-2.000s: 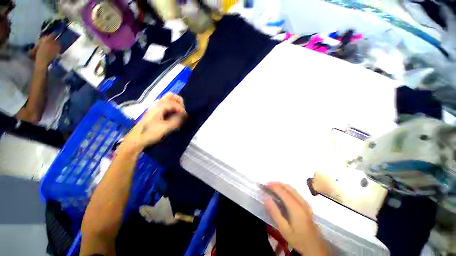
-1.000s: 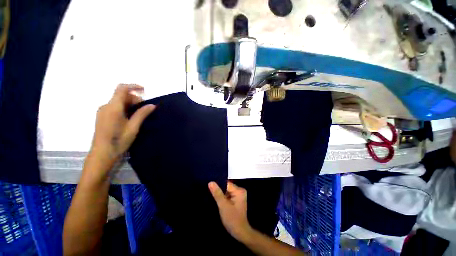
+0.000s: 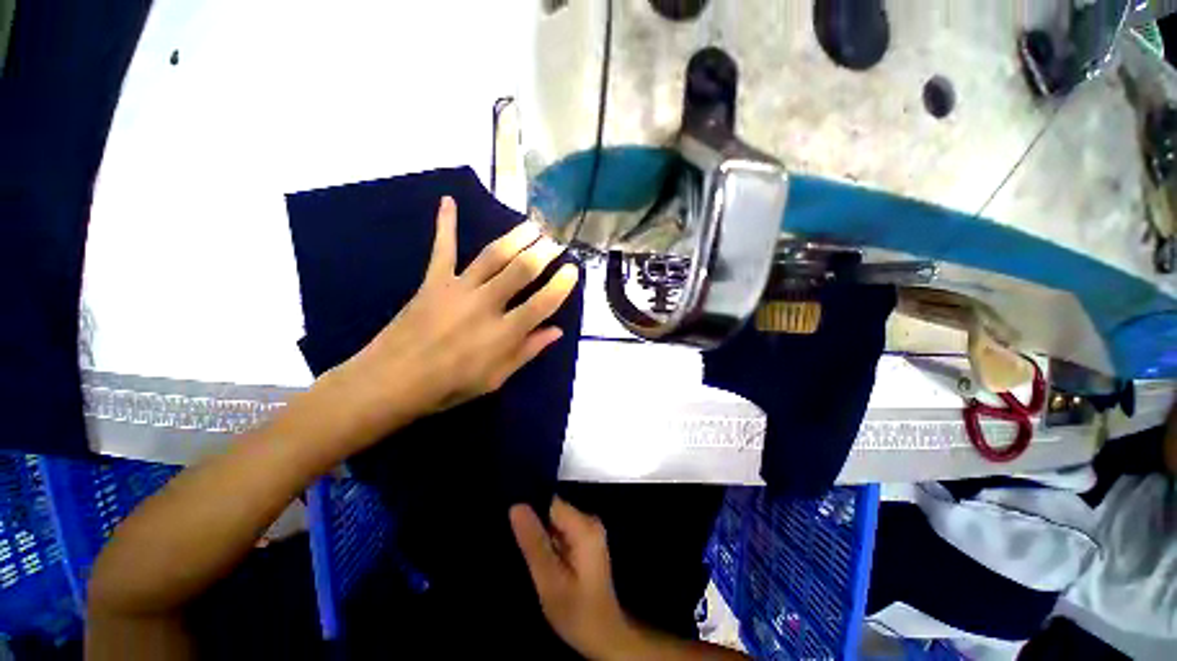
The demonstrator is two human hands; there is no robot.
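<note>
A dark navy fabric piece lies on the white table left of the needle area, its lower part hanging over the front edge. My left hand lies flat on it with fingers spread, fingertips at the edge beside the needle area. My right hand pinches the fabric's lower right edge at the table's front edge. The shiny metal guard on the white and blue sewing machine head partly hides the presser foot, so I cannot tell whether fabric is under it.
Another navy piece lies under the machine arm and hangs over the front edge. Red-handled scissors lie right of it. Long navy fabric drapes at the far left. Blue crates stand below the table. A person's arm shows at the right edge.
The view swung from the table's left part to the machine. The navy piece came into my hands. My left hand moved right from its left edge to lie flat near the needle area.
</note>
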